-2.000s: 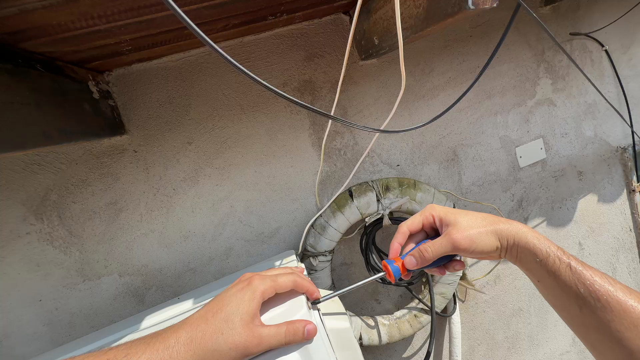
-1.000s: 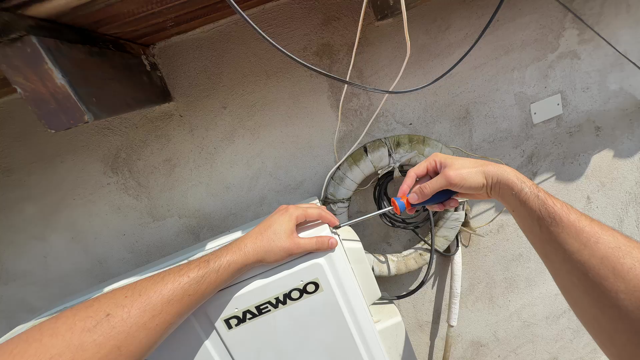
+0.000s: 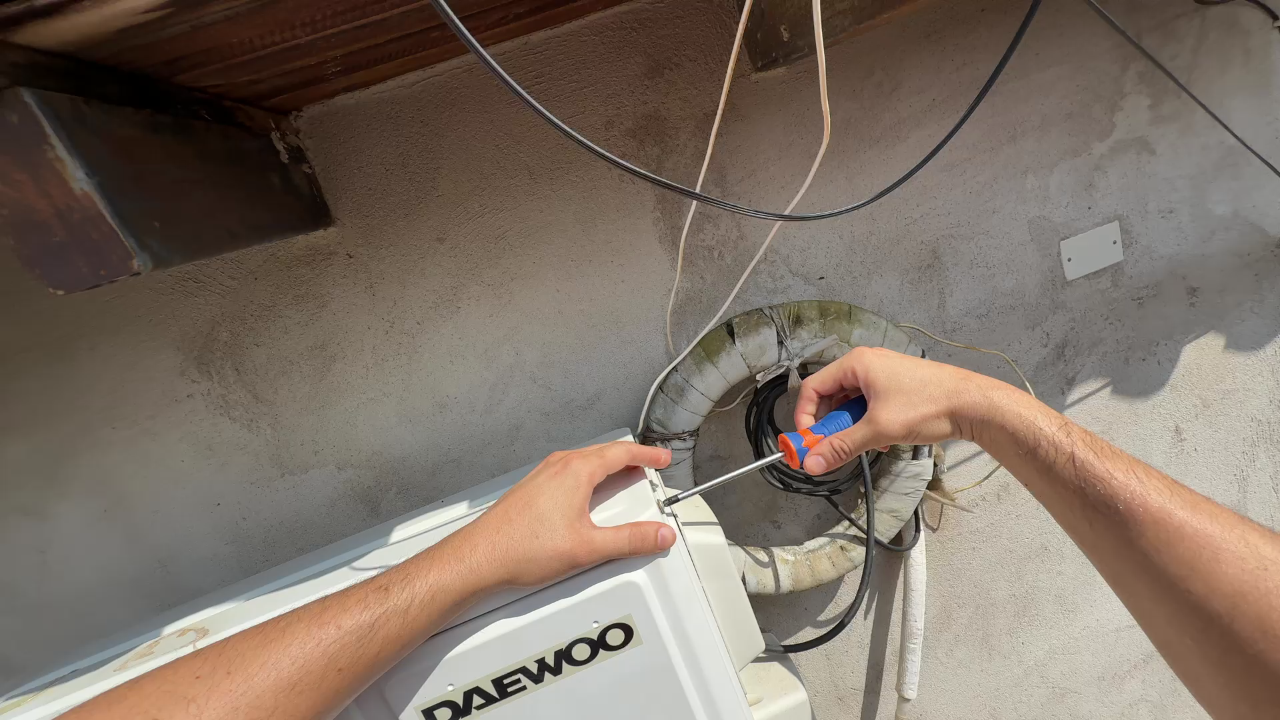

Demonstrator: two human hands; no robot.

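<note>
My right hand point(image 3: 880, 405) grips the blue and orange handle of a screwdriver point(image 3: 728, 478). The steel shaft points down and left, its tip at the upper side edge of a white Daewoo air conditioner outdoor unit point(image 3: 690, 640). Whether the tip sits in a screw is too small to tell. My left hand point(image 3: 570, 510) rests on the unit's top corner, thumb and forefinger apart on either side of the tip, holding nothing. Behind my right hand, a coil of wrapped pipe point(image 3: 700, 370) lies against the wall, with coiled black cable point(image 3: 765, 420) inside its ring.
A black cable point(image 3: 640, 172) loops down across the view, crossing thin white wires point(image 3: 822, 100). A dark metal beam point(image 3: 190, 180) juts out at upper left beneath the wooden eave point(image 3: 300, 45). A white cover plate point(image 3: 1092, 250) is on the rough wall. Wrapped white pipe point(image 3: 913, 620) hangs below the coil.
The view has shifted, bringing more of the unit into sight than two seconds ago. Both hands keep their places, with the screwdriver tip still at the unit's corner edge.
</note>
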